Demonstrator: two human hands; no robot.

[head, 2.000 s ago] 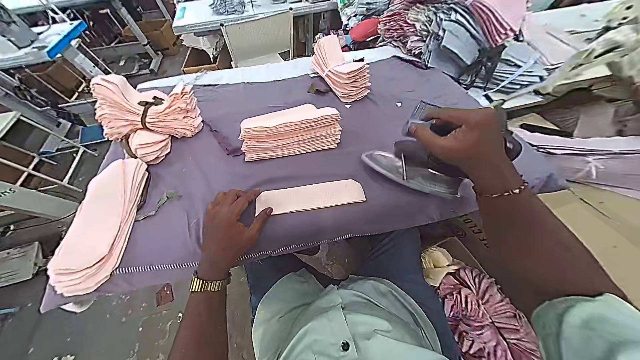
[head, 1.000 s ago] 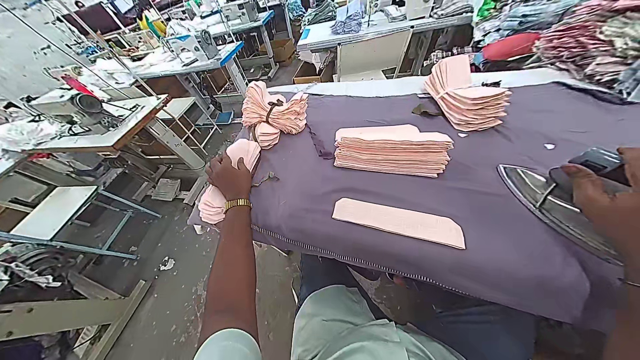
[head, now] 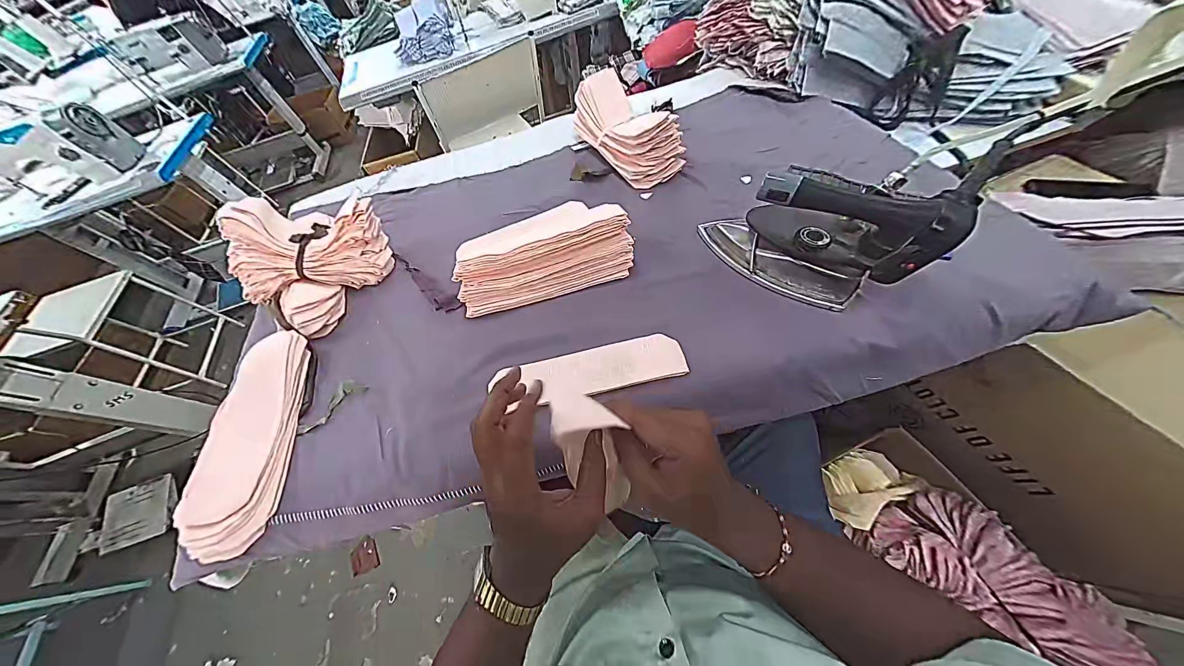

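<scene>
Between my left hand (head: 536,462) and my right hand (head: 671,462), near the padded surface's front edge, is a small pink fabric piece (head: 583,425), gripped by both. Just beyond them a flat pink fabric strip (head: 610,367) lies on the purple-covered ironing surface (head: 398,370). Behind that strip is a neat stack of pink pieces (head: 546,264). An iron (head: 832,236) rests at the right with no hand on it. Long pink pieces (head: 245,444) lie in a pile at the left edge, next to a tied pink bundle (head: 305,254). Another pink bundle (head: 629,129) is at the back.
Cloth piles (head: 860,55) stand at the back right. Sewing machines on tables (head: 111,139) are at the upper left. A cardboard box (head: 1064,444) and crumpled striped cloth (head: 999,564) are at the lower right. The iron's cable (head: 994,166) runs to the upper right.
My left hand has come from the pile of long pieces at the left to the front middle. My right hand has let go of the iron; both hands now hold a pink piece.
</scene>
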